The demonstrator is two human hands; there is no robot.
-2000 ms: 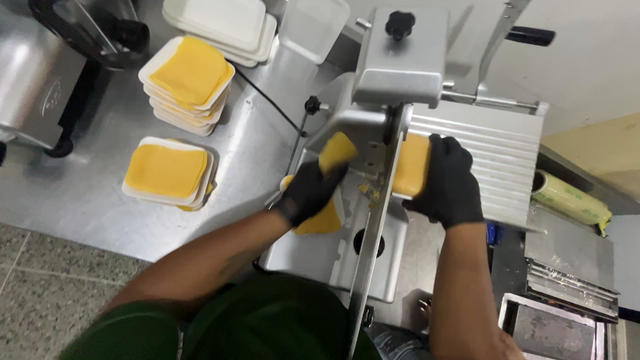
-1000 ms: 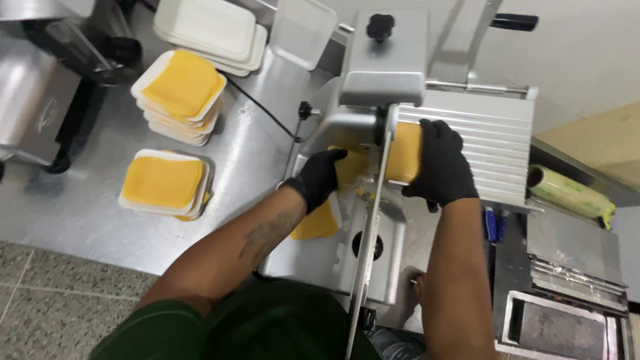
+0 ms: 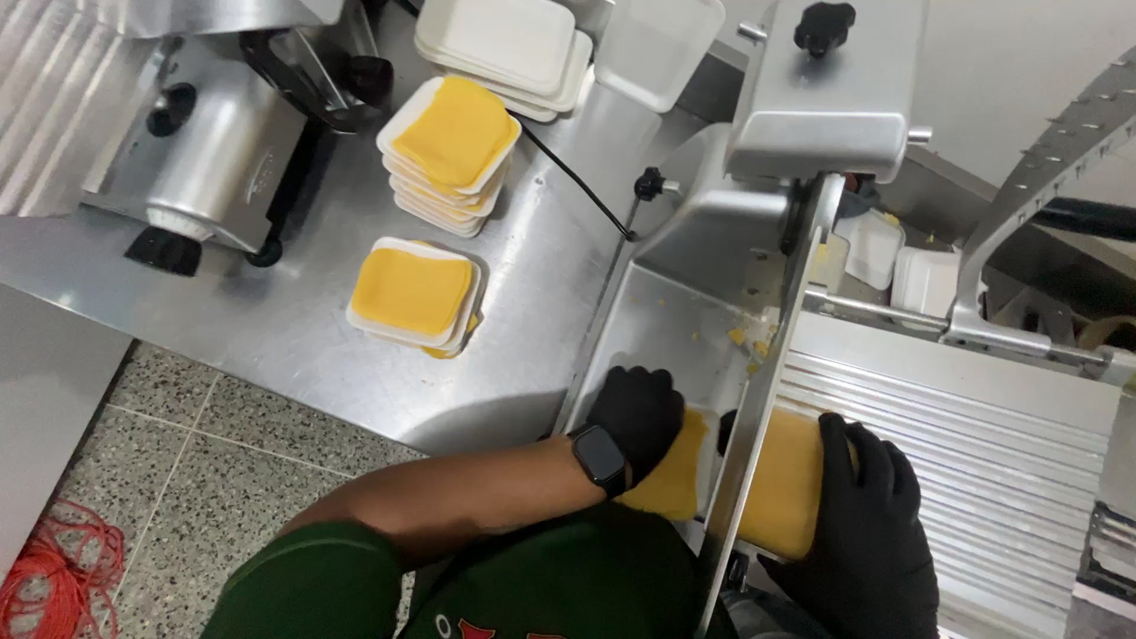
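My right hand (image 3: pixel 870 524), in a black glove, grips a block of yellow cheese (image 3: pixel 781 484) on the ridged carriage (image 3: pixel 958 426) of a meat slicer, against the right side of its blade guard (image 3: pixel 772 390). Left of the blade, my left hand (image 3: pixel 637 413), also gloved, is over cheese slices (image 3: pixel 670 479) on a white tray; its fingers are curled, and whether they hold a slice is hidden. Cheese crumbs (image 3: pixel 745 342) lie by the blade. Two stacks of white trays with cheese slices, an upper one (image 3: pixel 457 133) and a lower one (image 3: pixel 413 288), stand on the steel table.
Empty white trays (image 3: pixel 497 40) are stacked at the back, beside a translucent tray (image 3: pixel 661 44). A second slicer (image 3: pixel 213 133) stands at the left. A black cable (image 3: pixel 577 177) crosses the steel table (image 3: pixel 293 293). Red cord (image 3: pixel 62 568) lies at the lower left.
The carriage, my right hand and the cheese block have moved toward my body along the blade. My left hand has moved from beside the blade down to the slices on the tray.
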